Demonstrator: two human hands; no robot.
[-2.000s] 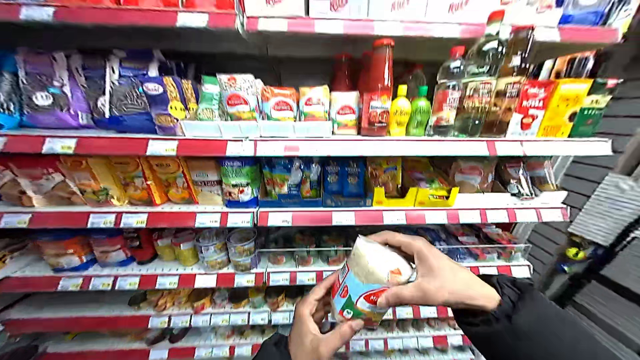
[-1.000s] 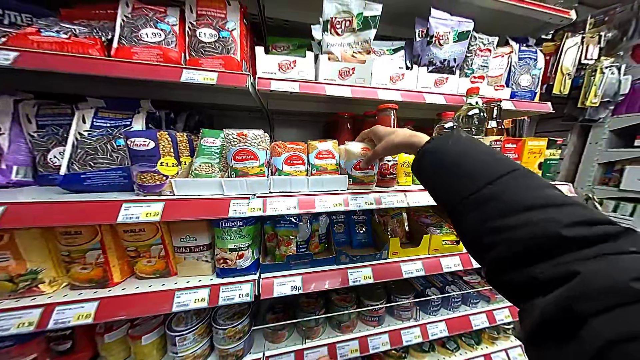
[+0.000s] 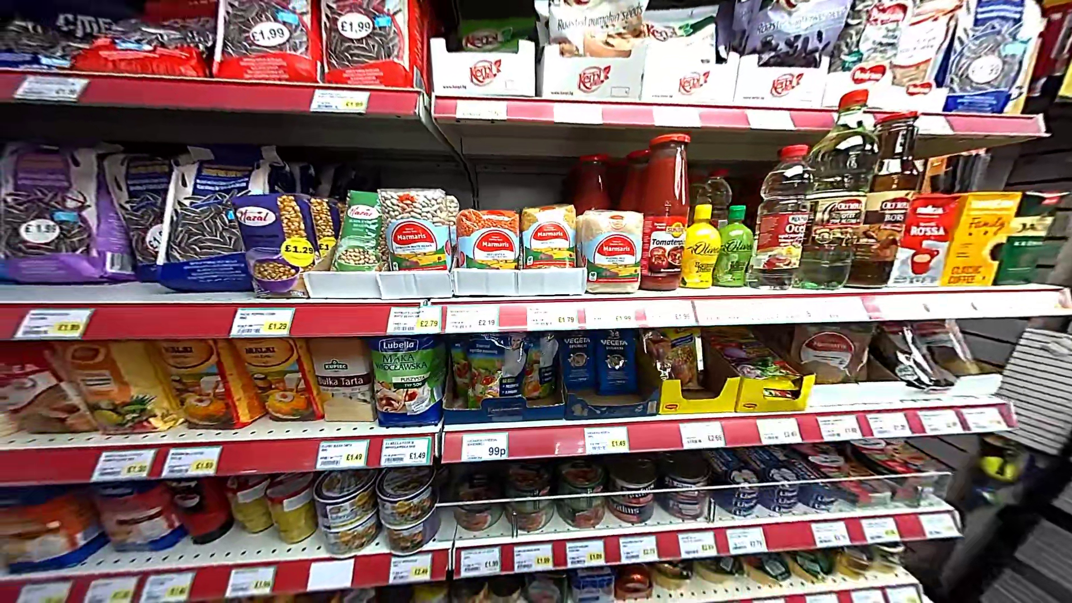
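Neither of my hands is in the frame now. A bag of white rice-like grain (image 3: 610,251) with a red oval Marmaris label stands upright on the second visible shelf. To its left, a bag of yellowish grain (image 3: 548,238), a bag of orange lentils (image 3: 488,240) and a bag of white beans (image 3: 415,230) stand in low white cardboard trays (image 3: 519,282). Just right of the white-grain bag is a tall red-lidded jar of tomato sauce (image 3: 665,209), followed by a yellow bottle (image 3: 700,249) and a green bottle (image 3: 734,249).
Bags of striped sunflower seeds (image 3: 213,222) stand at left, large liquid bottles (image 3: 840,201) and coffee packs (image 3: 980,239) at right. Below are flour bags (image 3: 409,381), yellow display boxes (image 3: 699,398) and rows of cans (image 3: 582,490). Red shelf edges (image 3: 368,320) bear price tags. A white slatted rack (image 3: 1038,389) stands at right.
Two seconds ago both hands held the white-grain bag; one second ago the right hand was at it on the shelf. Now the bag stands there released, and both hands are out of view.
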